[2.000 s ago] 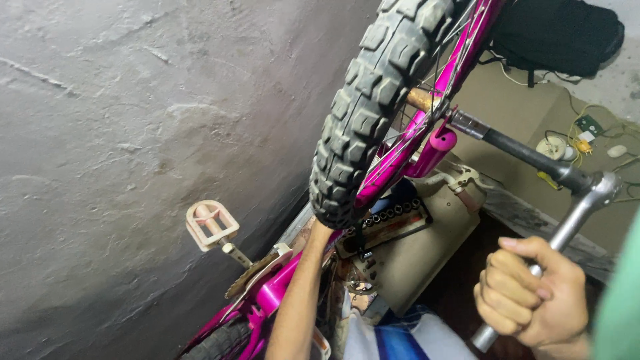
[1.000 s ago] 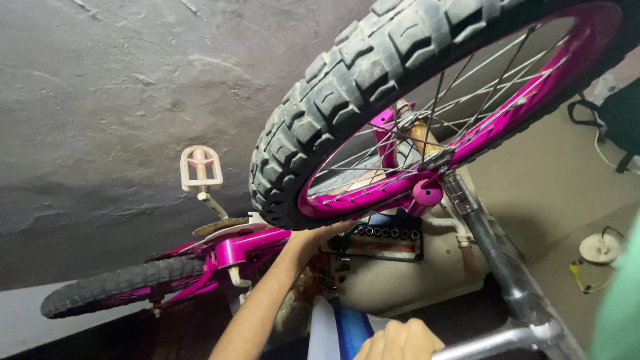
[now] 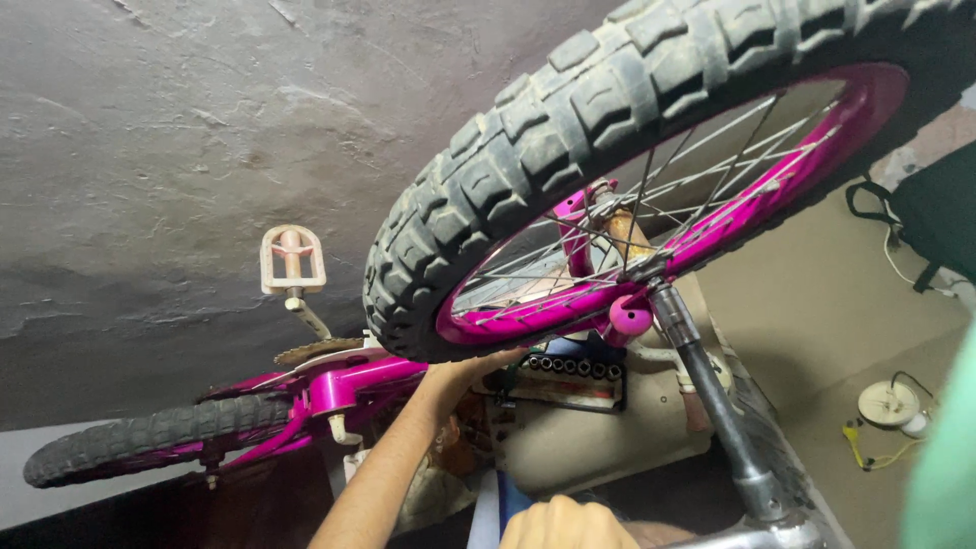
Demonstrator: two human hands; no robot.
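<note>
A magenta bicycle frame [image 3: 332,389] lies upside down, its knobby front tire [image 3: 534,152] large in the foreground. My left hand [image 3: 476,362] reaches under the tire beside the magenta frame; its fingers are hidden, so its hold cannot be made out. At the bottom edge my right hand [image 3: 568,526] is curled around the metal handle of a socket wrench [image 3: 732,427]. The wrench's socket [image 3: 675,313] sits at the wheel's axle, next to the magenta fork end [image 3: 631,316]. A rusty hub [image 3: 625,229] shows between the spokes.
A rough grey wall stands at the left, close to the white pedal [image 3: 293,259]. A socket set in a case [image 3: 568,377] lies below the wheel. On the right are a dark bag [image 3: 938,213], a round white object [image 3: 888,404] and a yellow cable [image 3: 858,450].
My right hand, on the wrench handle, has moved down and left, and the handle has swung with it. The view has shifted, showing more of the wheel.
</note>
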